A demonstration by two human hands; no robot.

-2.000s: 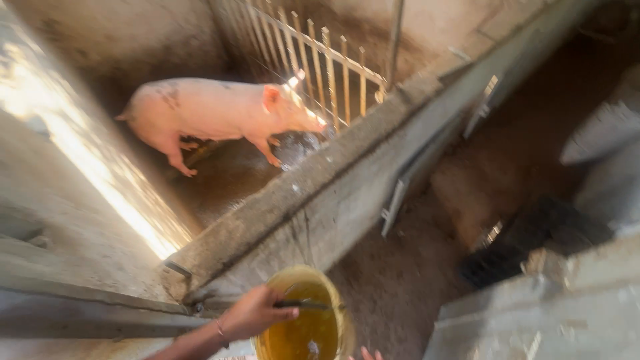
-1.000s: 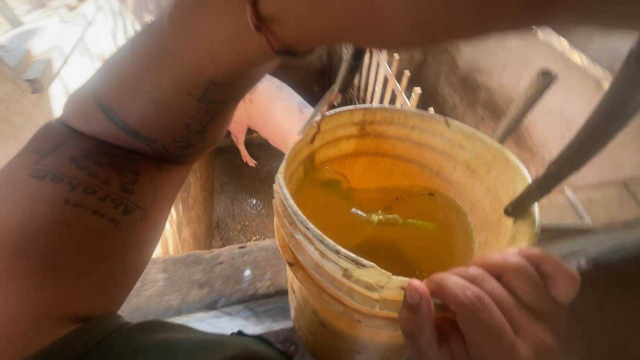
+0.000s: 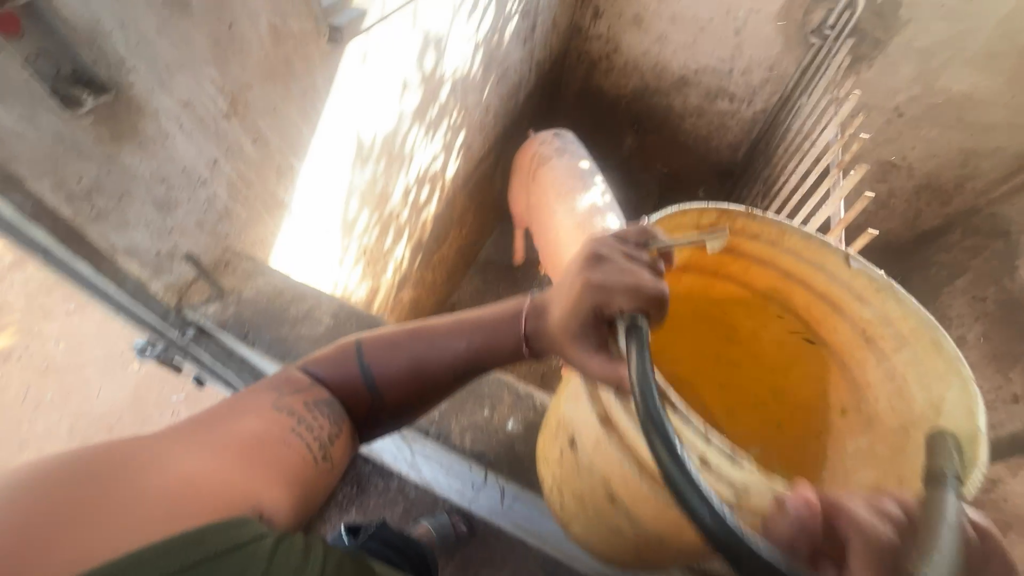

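Note:
A yellowed plastic bucket (image 3: pixel 888 336) with amber-tinted liquid (image 3: pixel 744 384) inside is tilted over the top of a low concrete wall (image 3: pixel 488 412). My left hand (image 3: pixel 612 304), somewhat blurred, is closed at the bucket's left rim, around the upper end of its dark tubular handle (image 3: pixel 660 436). A thin pale piece (image 3: pixel 696 240) sticks out past its fingers over the opening. My right hand (image 3: pixel 888 528) grips the near rim at the lower right, beside the handle's other end (image 3: pixel 944 456). Beyond the left hand stands a pink pig (image 3: pixel 564 184), its head hidden.
Metal bars (image 3: pixel 832 168) rise behind the bucket inside the pen. A sunlit pen wall (image 3: pixel 400 160) runs along the pig's left. A metal rail (image 3: pixel 96 280) crosses the left side. Below my left arm lies a dark object (image 3: pixel 384 544), too blurred to name.
The left hand, out of sight behind the arm's reach a second ago, now shows at the left rim. The bucket has tipped further and the green thing seen in its liquid no longer shows.

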